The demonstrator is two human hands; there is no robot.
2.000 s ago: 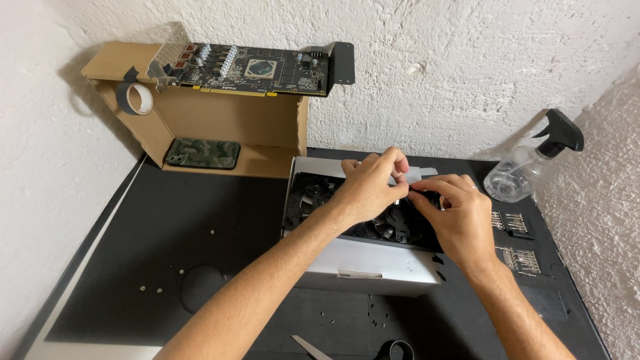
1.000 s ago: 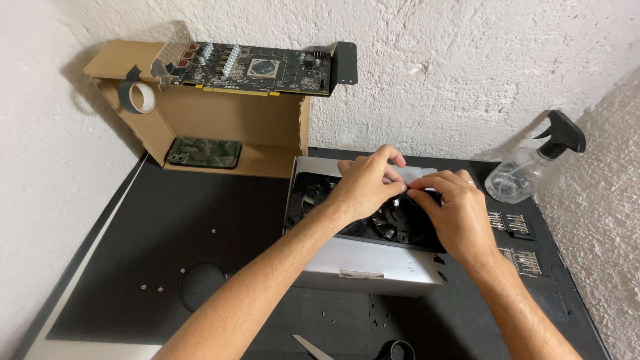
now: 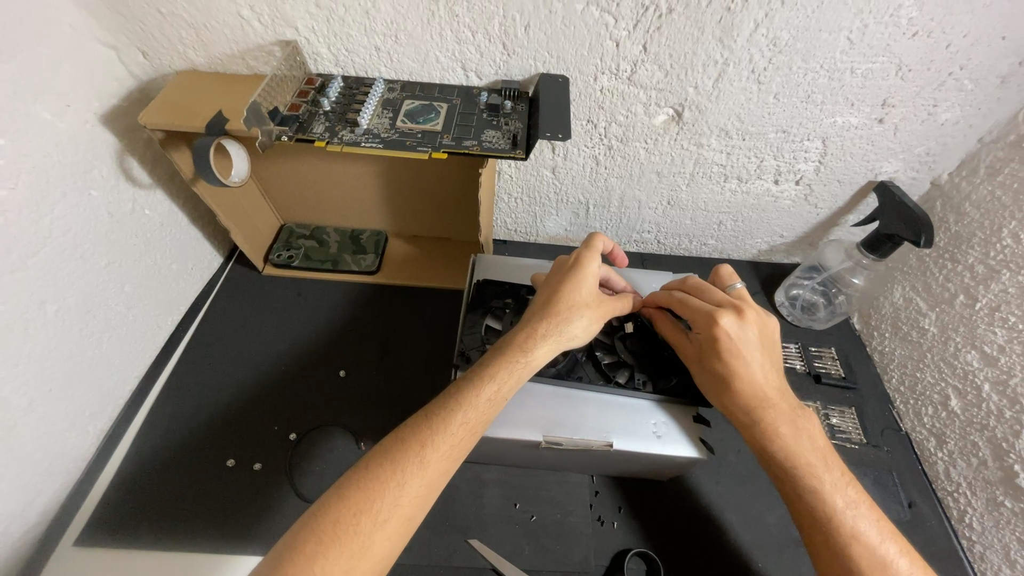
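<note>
The black fan shroud of a graphics card [image 3: 616,360] lies on a white cardboard box [image 3: 592,416] at the centre. My left hand [image 3: 580,296] is over the shroud's back edge, thumb and fingertips pinched together. Against its fingertips are those of my right hand [image 3: 712,328], which wears a ring. Between the two hands is something small and dark, mostly hidden by the fingers; I cannot tell what it is. A small white connector [image 3: 629,327] shows just below the fingertips.
A bare graphics card circuit board [image 3: 424,116] rests on an open cardboard box [image 3: 368,184] with a tape roll [image 3: 222,161] and a phone [image 3: 328,248]. Spray bottle [image 3: 848,264] and screwdriver bits [image 3: 836,424] are at right. Scissors [image 3: 494,556] and small screws [image 3: 604,512] lie in front.
</note>
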